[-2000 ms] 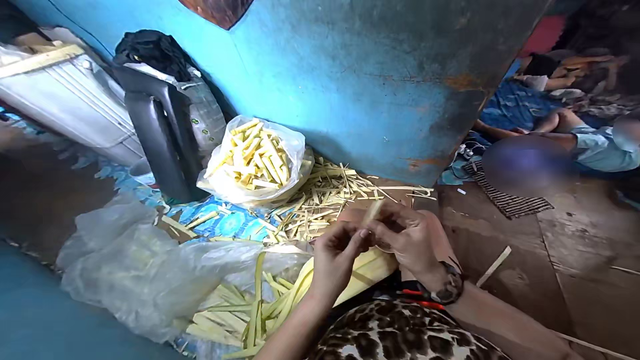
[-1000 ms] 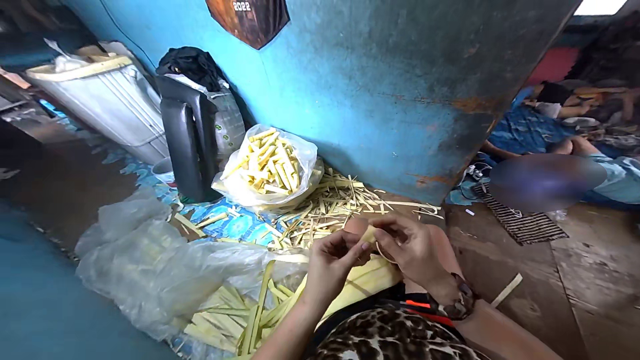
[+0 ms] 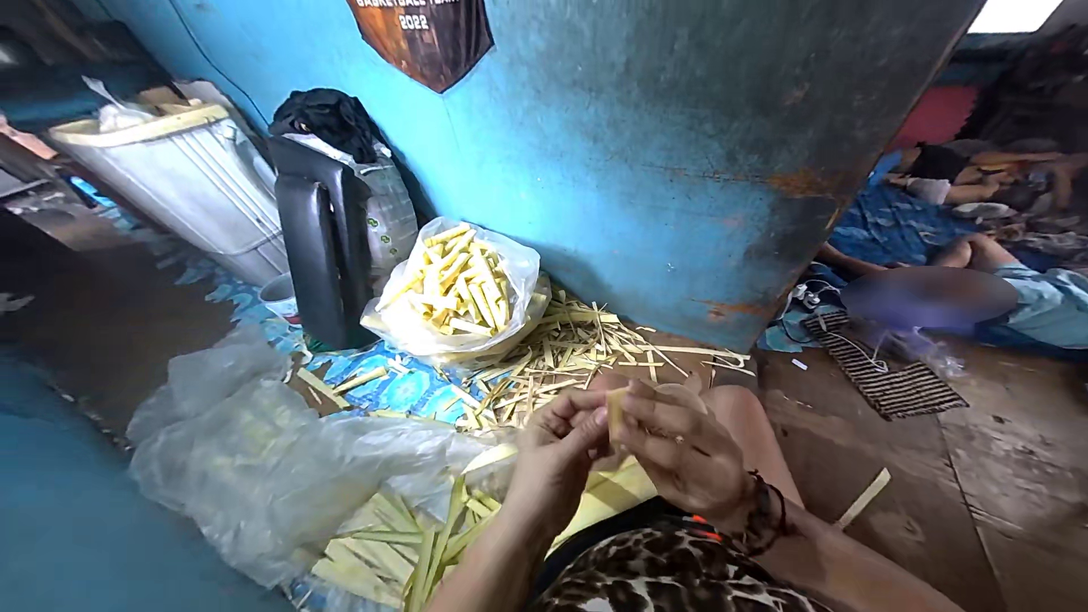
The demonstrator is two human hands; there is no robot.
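Note:
Between my left hand (image 3: 565, 442) and my right hand (image 3: 684, 446) a small folded piece of pale yellow leaf strip (image 3: 614, 415) stands upright, pinched by the fingers of both. Broad pale leaf strips (image 3: 608, 497) lie over my lap below the hands. Longer yellow-green strips (image 3: 433, 544) spread beside my left forearm, next to a crumpled clear plastic sheet (image 3: 280, 459). Beyond the hands, a clear plastic bag (image 3: 523, 255) holds many small folded leaf pieces (image 3: 459, 285). Loose trimmings (image 3: 569, 348) are scattered on the floor around it.
A blue wall (image 3: 612, 161) rises ahead. At left stand a black padded object (image 3: 310, 246), a small bucket (image 3: 279, 293) and a large pale bin (image 3: 187, 178). At right, people (image 3: 1045, 297) lie or sit on the floor beyond a striped mat (image 3: 888, 370). One cut strip (image 3: 863, 499) lies nearer.
The held leaf piece has turned in my fingers and now shows as a narrow upright strip. Both hands stay close together over my lap. The view has shifted slightly.

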